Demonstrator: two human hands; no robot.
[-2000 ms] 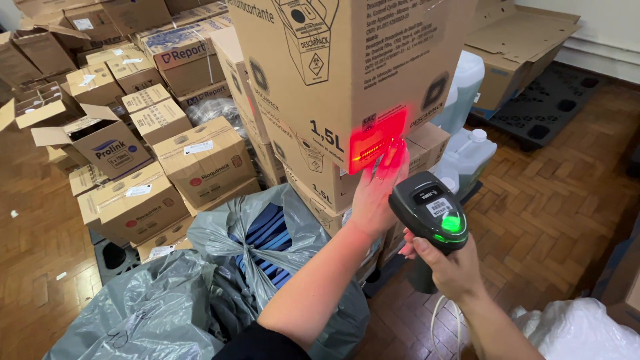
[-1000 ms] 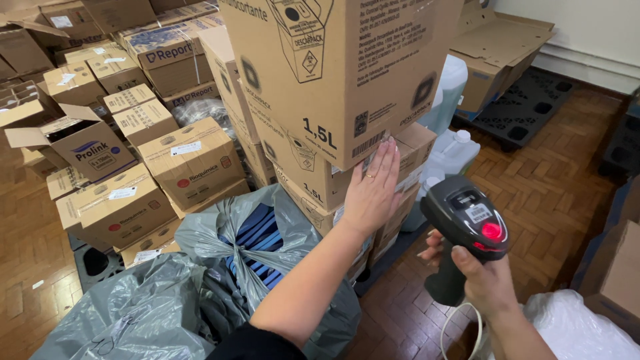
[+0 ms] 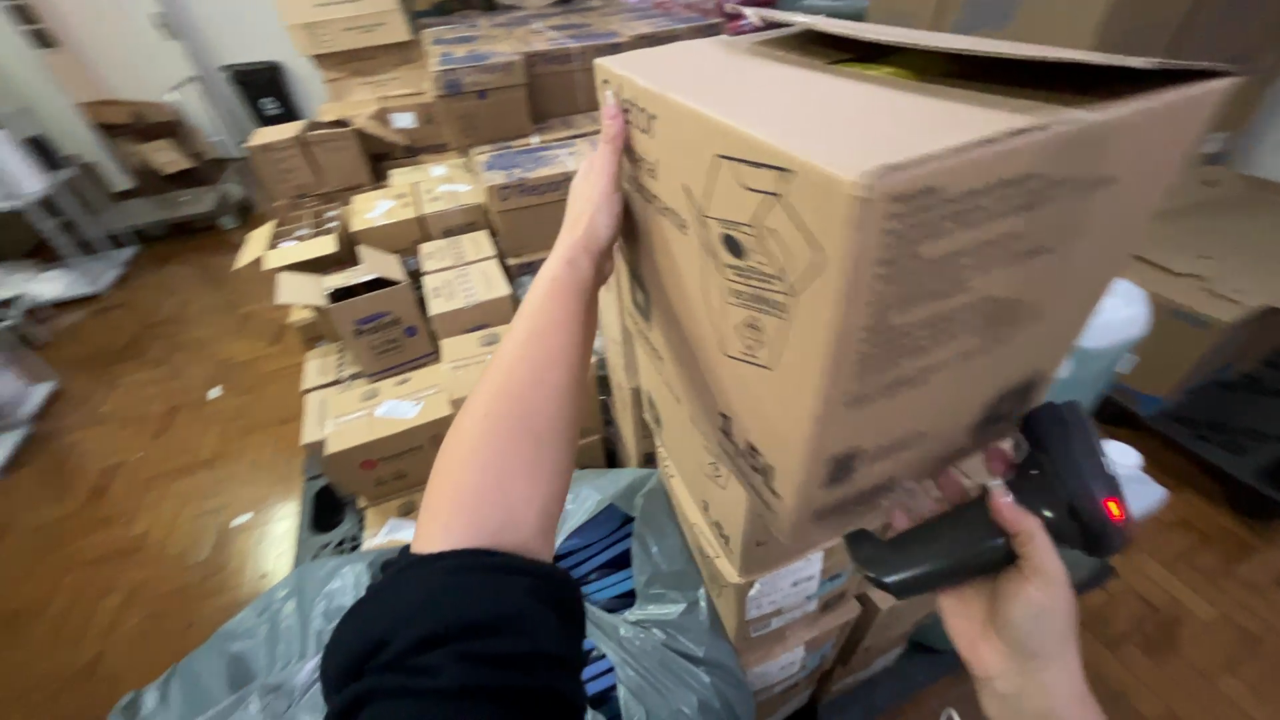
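A large cardboard box (image 3: 740,290) with printed drawings fills the right middle of the head view, tilted above a stack of cartons (image 3: 790,590). Its top flap is partly raised, with something yellow inside. Flat against the box's left side, near the upper edge, is my left hand (image 3: 597,190). My right hand (image 3: 1020,590) is at the box's lower right edge, with its fingers partly hidden, and holds a black handheld barcode scanner (image 3: 1060,490) that shows a red light. A grey plastic bag (image 3: 660,620) with blue items inside lies below my left forearm.
Many cardboard boxes (image 3: 390,440) are piled on black pallets at the left and behind. Translucent plastic jugs (image 3: 1100,330) stand to the right of the stack, near another black pallet (image 3: 1210,420). A black bin (image 3: 262,92) is at the far left wall.
My left hand has moved from the box's lower label area to its upper left side. The box is now tilted, and my right hand has come to its lower edge with the scanner. The view has shifted.
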